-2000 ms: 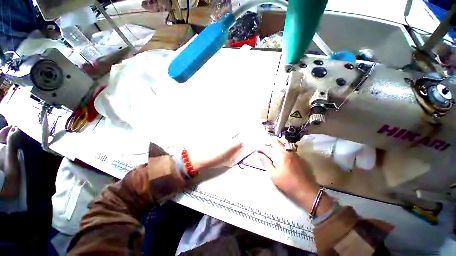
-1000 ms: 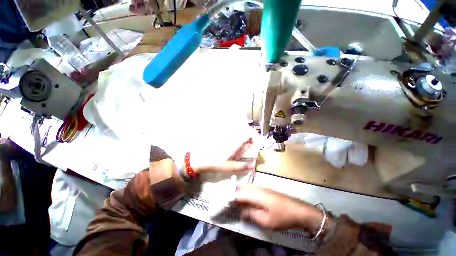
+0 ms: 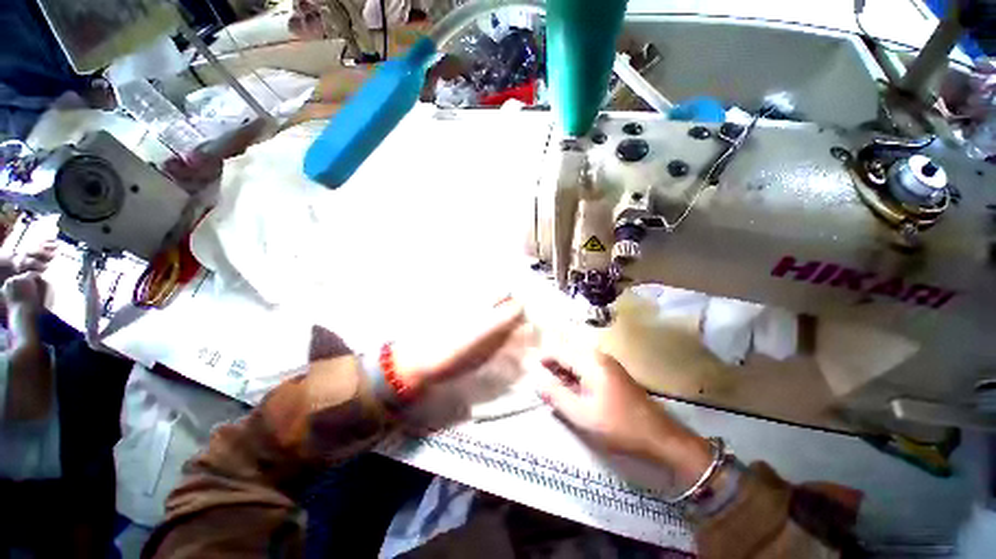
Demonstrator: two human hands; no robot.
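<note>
A white cloth piece (image 3: 508, 382) lies under and between my hands in front of the needle; glare hides its edges. My left hand (image 3: 470, 349), with a red bead bracelet, lies on the cloth, fingers towards the needle. My right hand (image 3: 595, 404) is at the cloth's right side with fingers bent; whether it grips is unclear. The presser foot and needle (image 3: 596, 295) are just beyond my fingers, under the left end of the off-white HIKARI machine head (image 3: 765, 218).
A white cloth pile (image 3: 262, 218) lies at the left. A blue paddle-shaped thing (image 3: 366, 115) and a green cone (image 3: 584, 66) hang above. White pieces (image 3: 732, 328) lie under the machine arm. Another machine (image 3: 104, 197) and a person's hand (image 3: 24, 289) are at far left.
My right hand has moved up from the table's front edge towards the needle. My left hand has shifted slightly left. The view has shifted a little too.
</note>
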